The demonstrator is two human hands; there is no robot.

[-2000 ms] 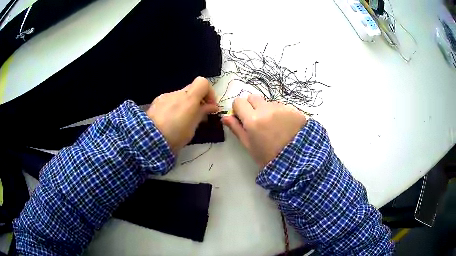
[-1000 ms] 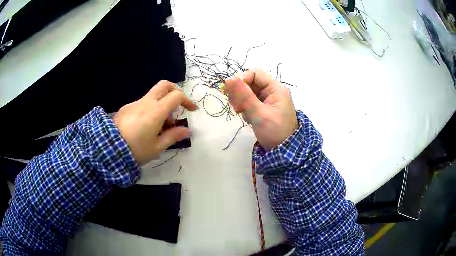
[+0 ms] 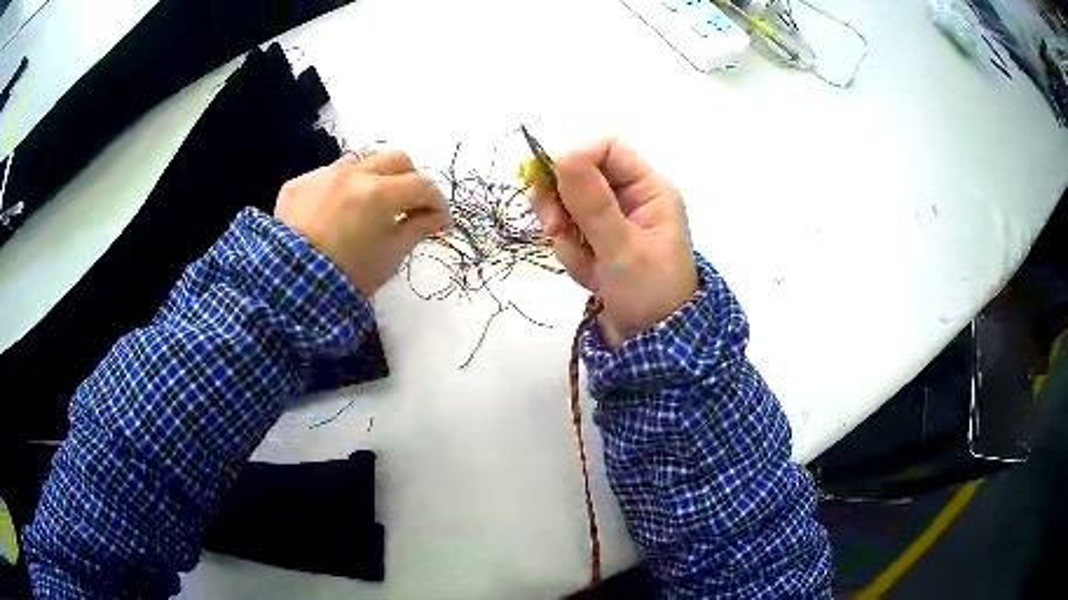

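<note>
My right hand [image 3: 621,229] holds small thread snips [image 3: 539,155], with a dark pointed blade up and yellow wrapping at the grip. A red-and-dark twisted cord [image 3: 576,428] hangs from this hand to the table's front edge. My left hand [image 3: 363,217] is curled beside the ragged end of the black strap bundle [image 3: 199,199]; whether its fingers pinch a thread or strap cannot be told. A tangle of dark cut threads [image 3: 474,223] lies between the hands. A black strap end [image 3: 372,361] shows below my left sleeve.
A separate black strap [image 3: 310,516] lies near the front. Another black bundle [image 3: 129,82] runs across the upper left. A white power strip [image 3: 697,33] with cables and a yellow length is at the top. The white table [image 3: 761,281] curves at the right, above dark items.
The view has shifted right. My hands have moved apart, and my left hand has gone from the strap end up towards the bundle's end. My right hand has raised the snips, whose blade now shows.
</note>
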